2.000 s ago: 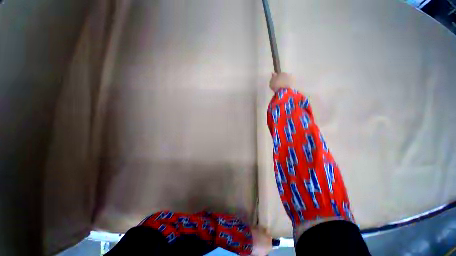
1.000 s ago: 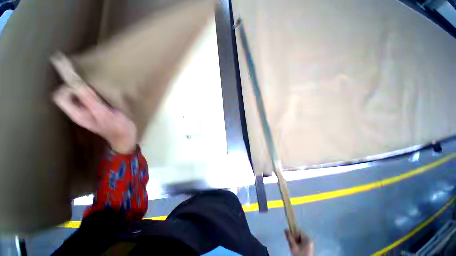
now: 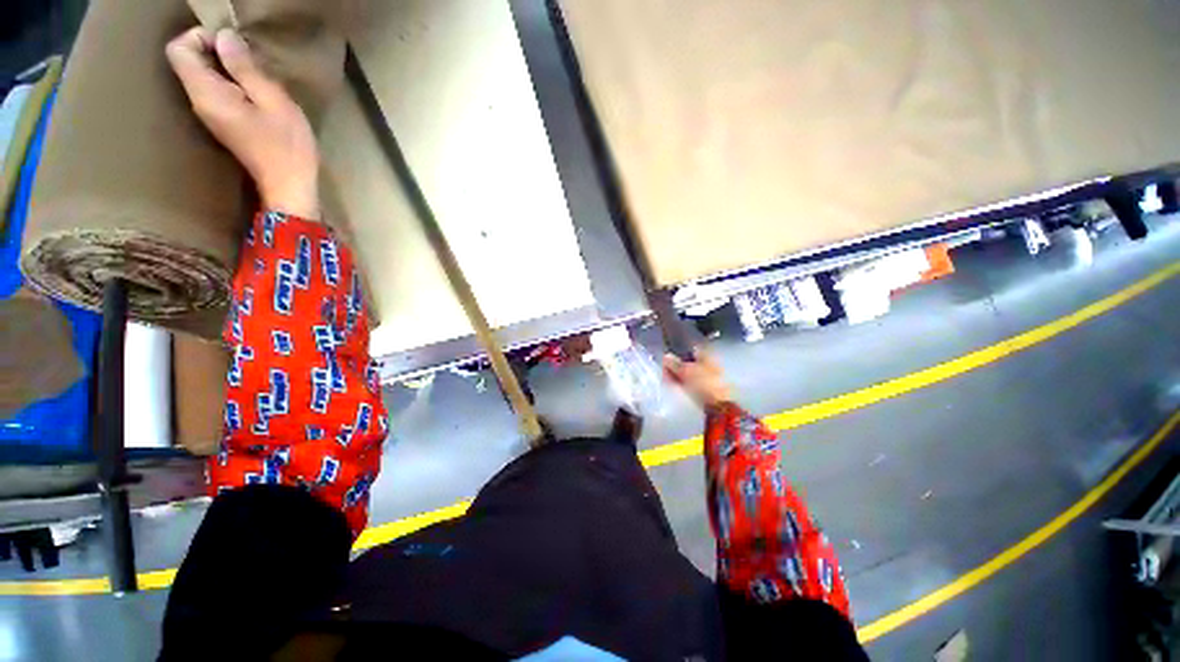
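The thick tan fabric roll (image 3: 142, 168) with its spiral end lies at the left. My left hand (image 3: 259, 123) is on top of the roll, its fingers pinching a fabric edge. My right hand (image 3: 699, 378) holds the near end of the dark flat crossbar (image 3: 582, 155), which reaches past the table rim. The long thin stick (image 3: 434, 233) lies across the pale table surface (image 3: 498, 194), its near end by my body, with no hand on it. The flat tan fabric lay (image 3: 880, 117) is right of the crossbar.
A dark roll bar (image 3: 114, 414) projects from the spiral end towards me. Blue material (image 3: 65, 388) and a white roll (image 3: 148, 385) are below the roll. Bundles, one orange (image 3: 921, 264), lie under the table. Yellow lines (image 3: 906, 371) mark the grey floor; a metal frame (image 3: 1152, 530) is far right.
The fabric end is folded back onto the roll at the left, baring the pale surface. My right hand has left the stick, now further left, and taken the crossbar's end.
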